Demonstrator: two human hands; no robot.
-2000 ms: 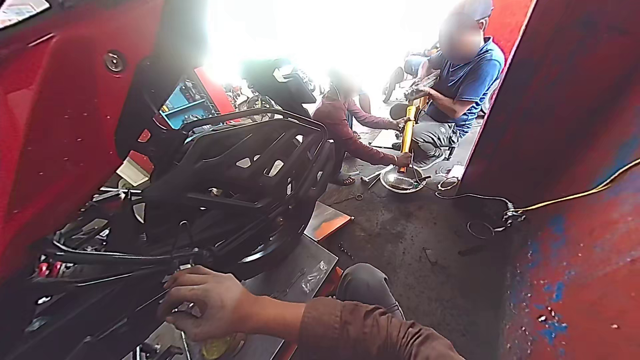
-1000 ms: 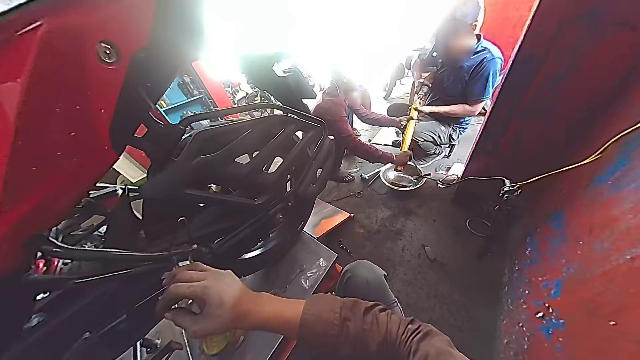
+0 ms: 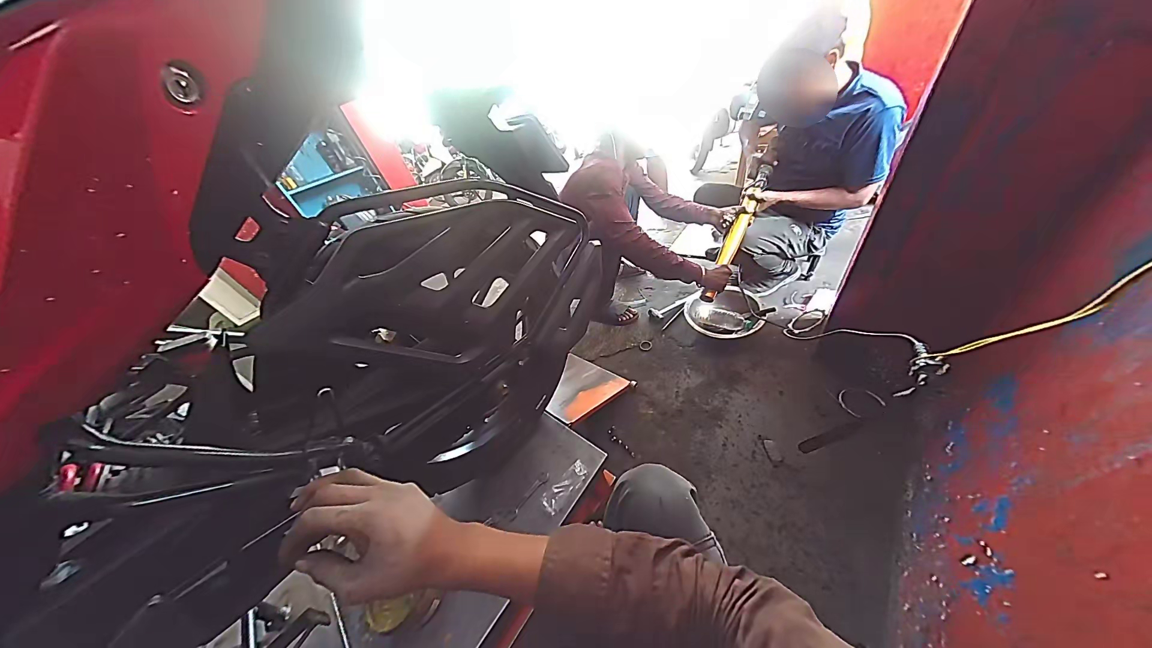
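Observation:
My right hand [image 3: 378, 531] reaches in from the lower right in a brown sleeve, its fingers curled and the thumb below them. It is at the side of a black motorcycle frame part [image 3: 207, 477], just under a small bolt-like fitting [image 3: 328, 466]. A little shiny metal shows between thumb and fingers; whether they grip it cannot be told. A thin metal rod [image 3: 338, 623] shows below the hand. Above it is a black rear luggage rack [image 3: 450, 270]. A yellowish round thing [image 3: 396, 612] is partly hidden beneath my wrist. My left hand is out of view.
Two people crouch ahead, one in maroon [image 3: 616, 202], one in blue [image 3: 864, 135], holding a gold fork tube [image 3: 736, 236] over a metal basin [image 3: 720, 317]. A metal platform [image 3: 540, 486] lies under the motorcycle. A red wall [image 3: 1062, 468] and yellow cable [image 3: 1035, 333] are at right.
The two people and the gold tube have shifted slightly. My right hand stays by the same fitting, with only a slight change in its fingers.

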